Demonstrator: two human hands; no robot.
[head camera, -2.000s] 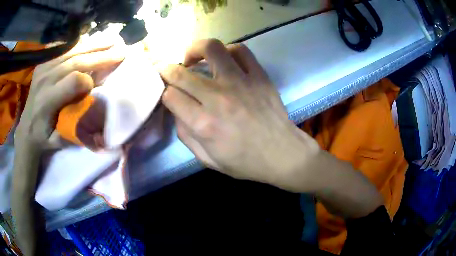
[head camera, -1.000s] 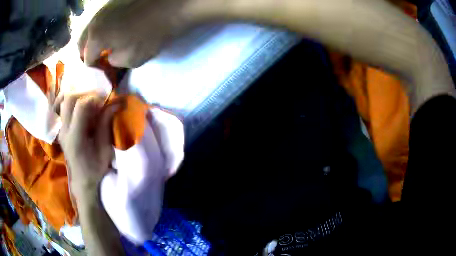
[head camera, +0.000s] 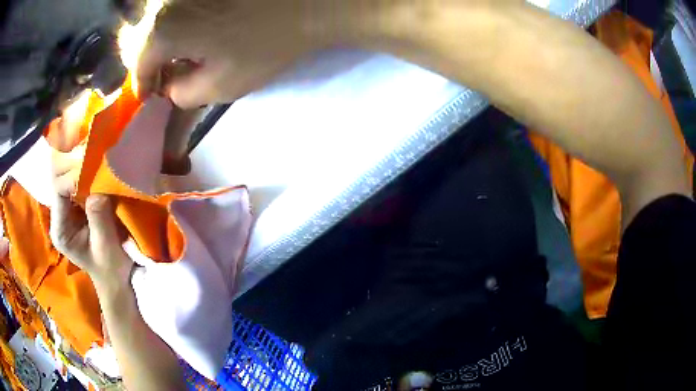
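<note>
An orange piece (head camera: 103, 153) joined to pale cloth (head camera: 183, 294) lies at the left of the white machine table. The pale cloth hangs over the table's front edge. My left hand (head camera: 88, 221) grips the orange piece from below, thumb on top. My right hand (head camera: 206, 57) is at the upper left with curled fingers, pinching the upper end of the same piece. Its fingertips are partly lost in lamp glare. Dark parts of the sewing machine (head camera: 69, 61) show at the upper left; the needle is hidden.
The white table (head camera: 328, 137) has a ruler-like front strip (head camera: 366, 172). More orange cloth (head camera: 53, 282) hangs at the left. A blue plastic crate (head camera: 267, 363) stands below. Orange panels (head camera: 591, 221) hang at the right, behind my right forearm. My dark-clothed lap fills the lower middle.
The view has swung, and the shears are out of it. My right hand has moved to the upper left. The orange piece is now raised and spread between my hands, and the pale cloth hangs lower.
</note>
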